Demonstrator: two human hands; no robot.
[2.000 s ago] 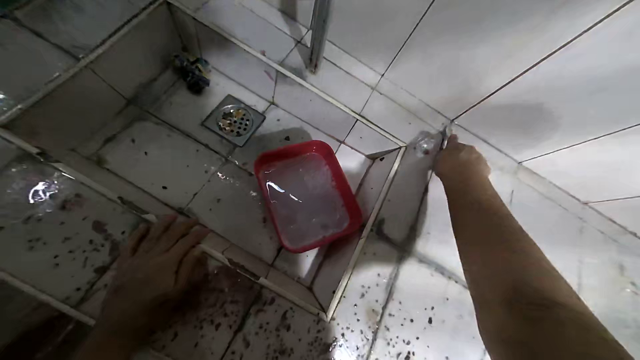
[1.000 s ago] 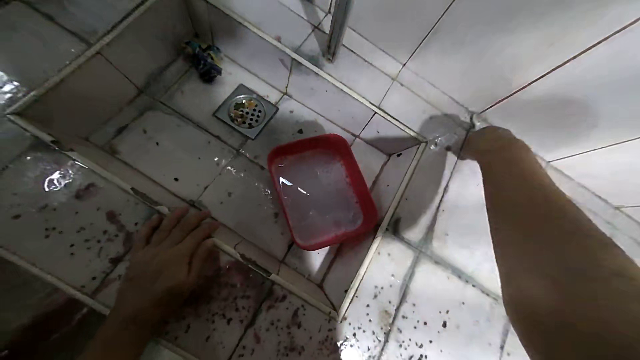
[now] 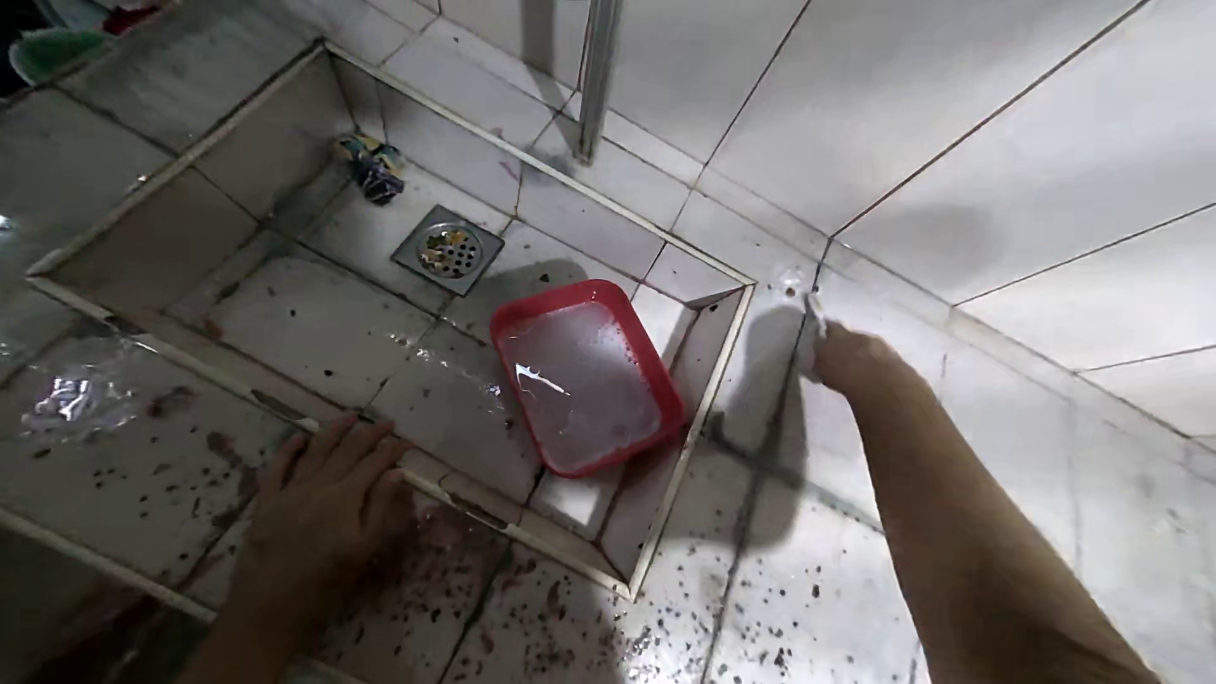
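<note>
My right hand (image 3: 850,356) is closed around a small whitish tool (image 3: 812,318), mostly hidden by the fingers, at a dark grout line between floor tiles near the wall. I cannot tell what kind of tool it is. My left hand (image 3: 328,494) lies palm down with fingers spread on the wet tiles, its fingertips at the trim of a sunken tiled basin (image 3: 655,532). Inside that basin stands a red plastic tub (image 3: 670,399) of cloudy, sudsy water. A square metal floor drain (image 3: 446,249) with food bits on it is farther left.
A crumpled multicoloured wad (image 3: 373,169) lies in the basin's far corner. A metal strip (image 3: 597,85) stands upright by the tiled wall (image 3: 997,142). Dark specks are scattered over the wet near floor tiles (image 3: 769,608). A green item (image 3: 57,55) shows at the top left.
My right hand has moved a little away from the wall corner, along the grout line towards me. My left hand stays by the basin edge. The view has shifted somewhat.
</note>
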